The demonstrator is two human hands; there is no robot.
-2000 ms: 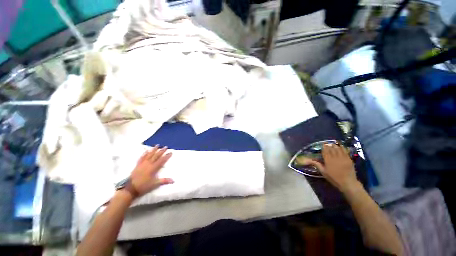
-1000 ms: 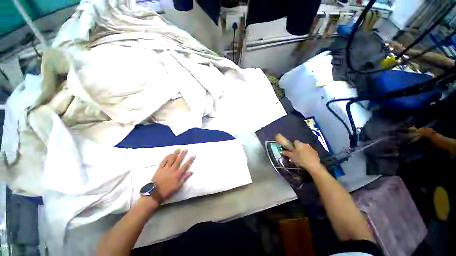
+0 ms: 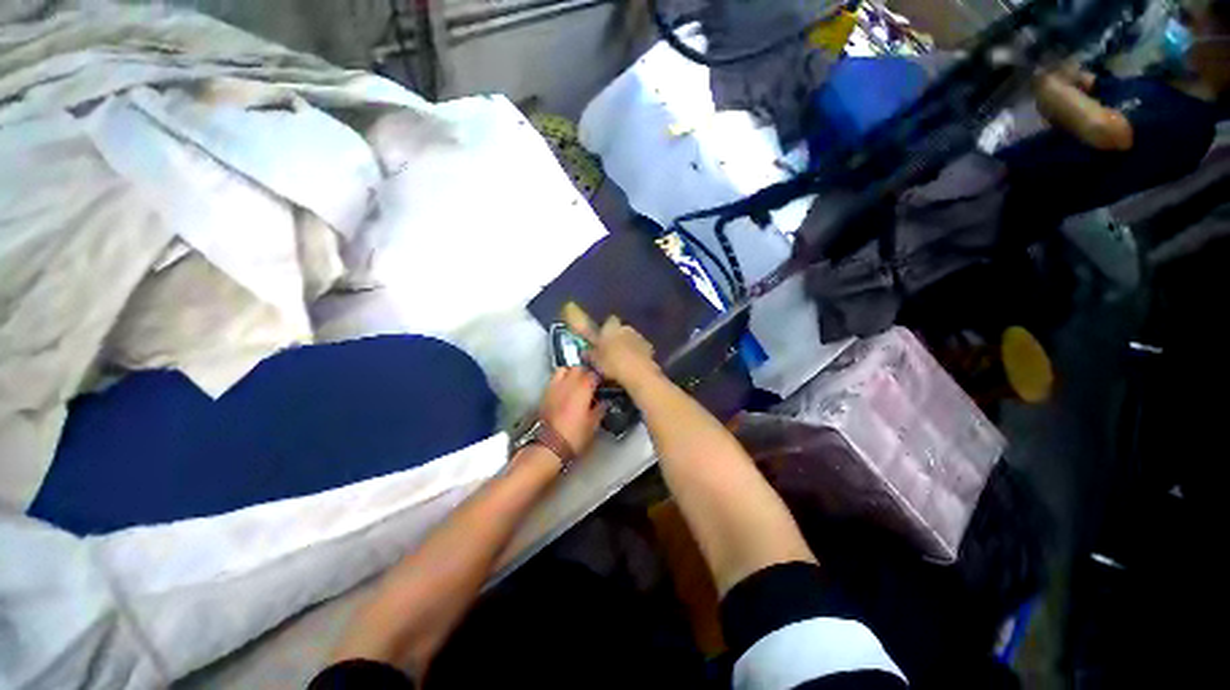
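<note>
The steam iron [image 3: 568,348] is on the dark iron rest pad [image 3: 634,280] at the right end of the table. My right hand [image 3: 623,353] is on its tan handle. My left hand [image 3: 572,407] is close beside it at the iron's near side; whether it grips the iron cannot be told. The cream-white garment [image 3: 202,202] lies crumpled over the left of the table, with a flat strip along the front. The dark-blue padded pressing form [image 3: 310,418] shows bare between the pile and the strip.
A white sheet [image 3: 472,202] lies behind the pad. Black hoses [image 3: 863,175] run from the upper right to the iron. A pink-grey box [image 3: 897,438] stands right of the table. Another person [image 3: 1120,128] is at the upper right, near dark cloth [image 3: 904,249].
The view has turned right. My left hand has left the cloth and moved to the iron beside my right hand. The front cloth edge has shifted forward, baring more of the blue form.
</note>
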